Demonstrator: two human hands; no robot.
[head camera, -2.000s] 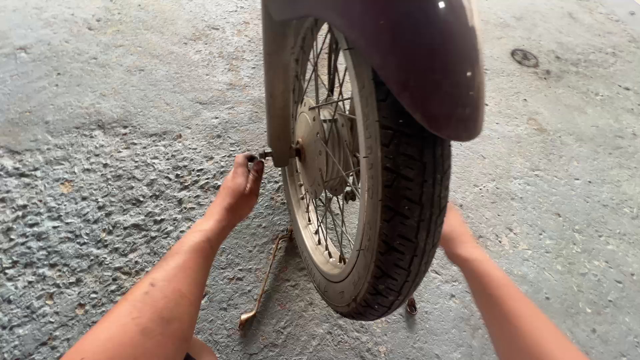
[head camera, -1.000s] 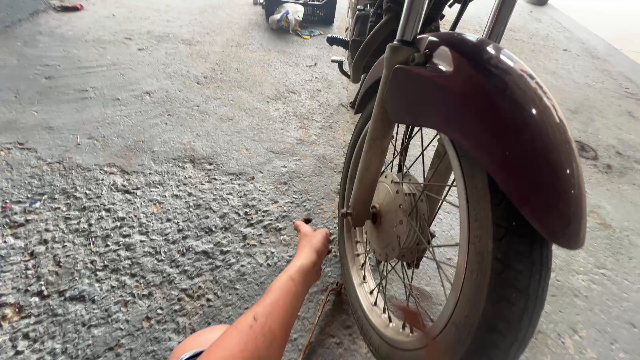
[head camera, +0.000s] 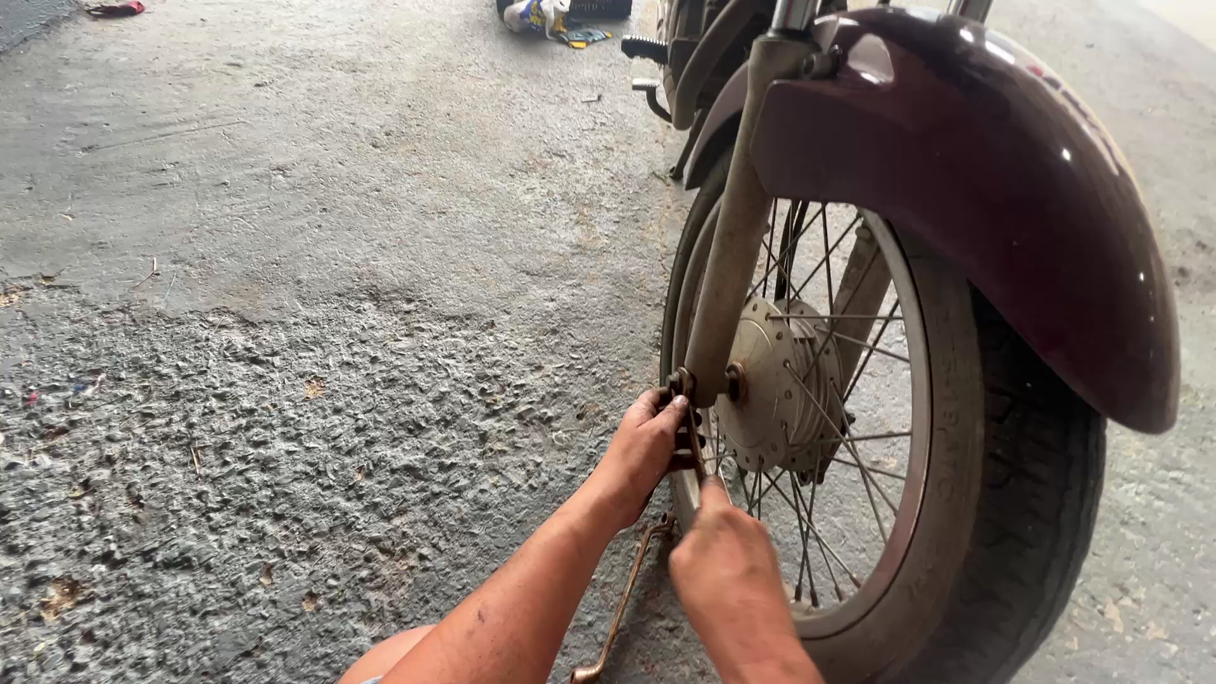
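A wrench stands roughly upright with its upper end at the axle end, at the foot of the motorcycle's fork leg. My right hand grips its lower end. Fingers of my left hand are closed around its upper part, beside the fork; how firmly they press is hidden. Just right of the fork is the wheel hub, with spokes running out to the rim and tire. The dark maroon front fender covers the wheel's top.
A second metal wrench lies on the rough concrete floor below my hands. A footpeg juts out behind the wheel. Farther back are a dark crate and a crumpled plastic bag, with a red scrap at the upper left.
My right hand has come from the wheel's far side to the near side and holds a wrench. My left hand has returned to the axle end. The view has shifted.
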